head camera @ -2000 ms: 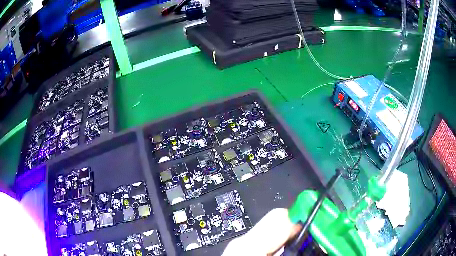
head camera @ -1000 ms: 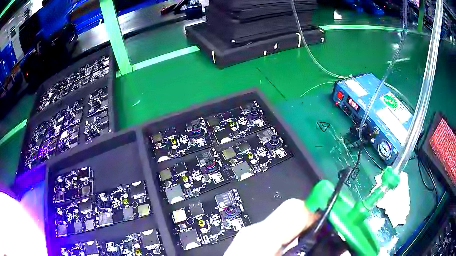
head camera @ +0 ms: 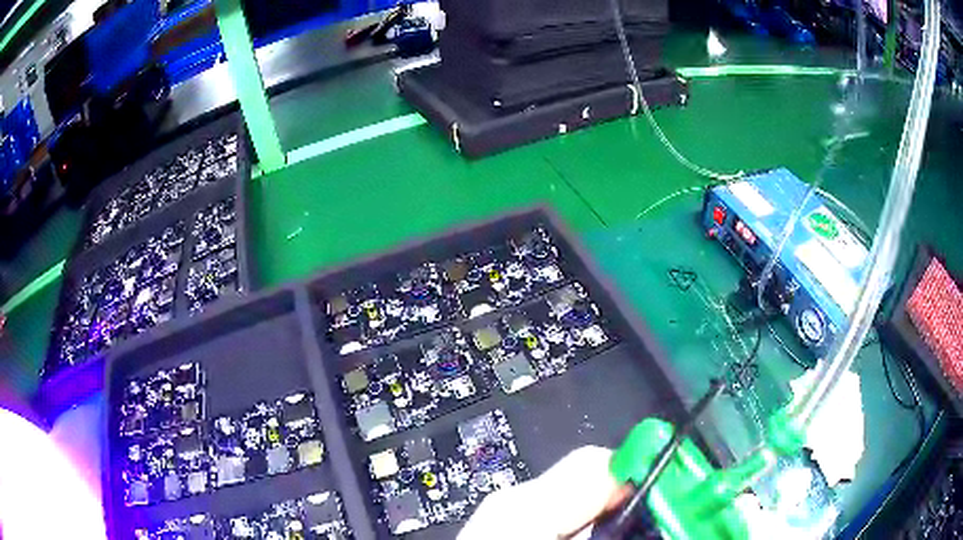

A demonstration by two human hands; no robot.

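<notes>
My right hand (head camera: 549, 498), pale and overexposed, is cut off by the bottom edge, closed around a bright green air gun (head camera: 676, 480) with black parts. A thick clear hose (head camera: 898, 227) rises from the gun. The gun is right of a black foam tray (head camera: 306, 353) with raised rims. Small circuit boards (head camera: 454, 364) with silver, white and yellow specks lie in rows in its compartments. More boards show at its lower left. The gun and hand cover the tray's lower right part. My left hand cannot be made out.
A blue control box (head camera: 792, 237) stands at right, with cables and a crumpled white patch (head camera: 839, 422) near it. A red perforated panel (head camera: 938, 306) is at the right edge. Stacked black trays (head camera: 549, 53) stand beyond. A second board tray (head camera: 248, 237) is at left. White-violet glare (head camera: 42, 475) fills the lower left.
My right hand and the gun have moved left and slightly down since one second ago, after a move right before that. The surroundings sit slightly lower in the picture. The boards keep their places.
</notes>
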